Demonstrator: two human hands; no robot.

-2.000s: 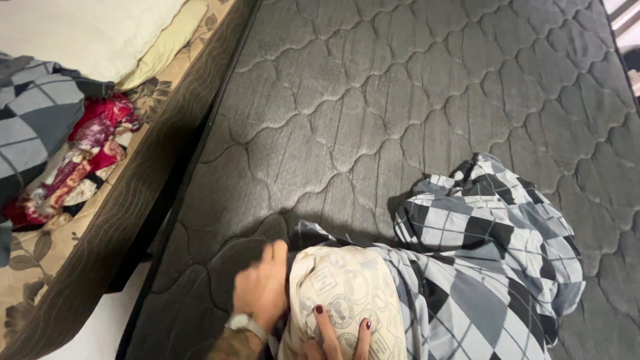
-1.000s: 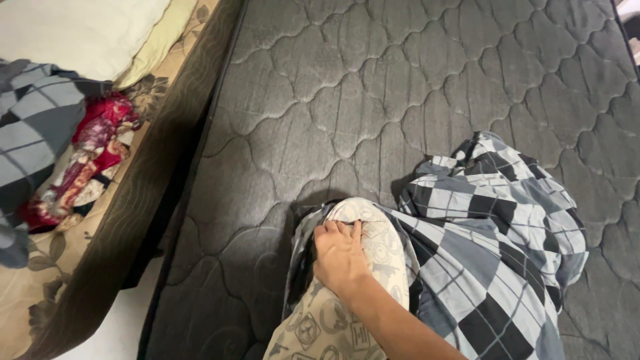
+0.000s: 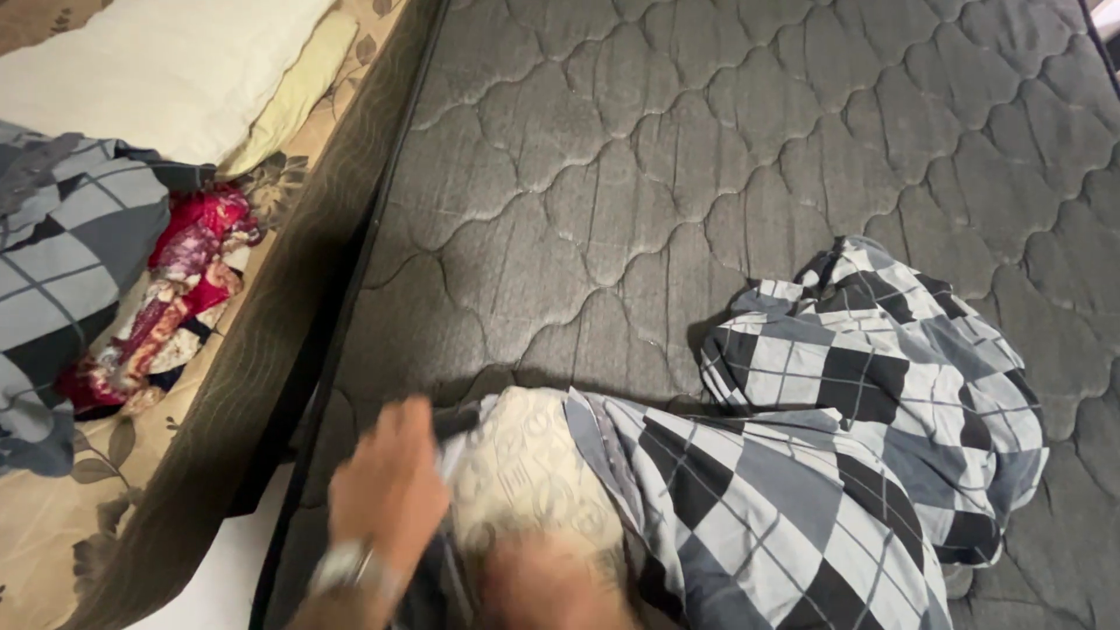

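At the bottom centre, a cream patterned pillow (image 3: 525,455) lies partly inside a grey, black and white checkered fabric cover (image 3: 744,490). My left hand (image 3: 385,481), with a watch on its wrist, is at the left edge of the pillow and cover; blur hides whether its fingers hold the cloth. My right hand (image 3: 551,586) is over the lower part of the pillow, strongly blurred, its fingers not readable. The cover spreads rightward from the pillow, and more bunched checkered fabric (image 3: 910,376) lies beyond it.
Everything in front of me rests on a grey quilted mattress (image 3: 612,192). At left, past a dark gap, stands another bed with a floral mattress (image 3: 96,525), bearing a white pillow (image 3: 166,70), checkered fabric (image 3: 79,254) and a red patterned cloth (image 3: 184,289).
My left hand, out of view a second ago, is back at the pillow's left side. My right hand has moved down from the pillow's far end towards the bottom edge.
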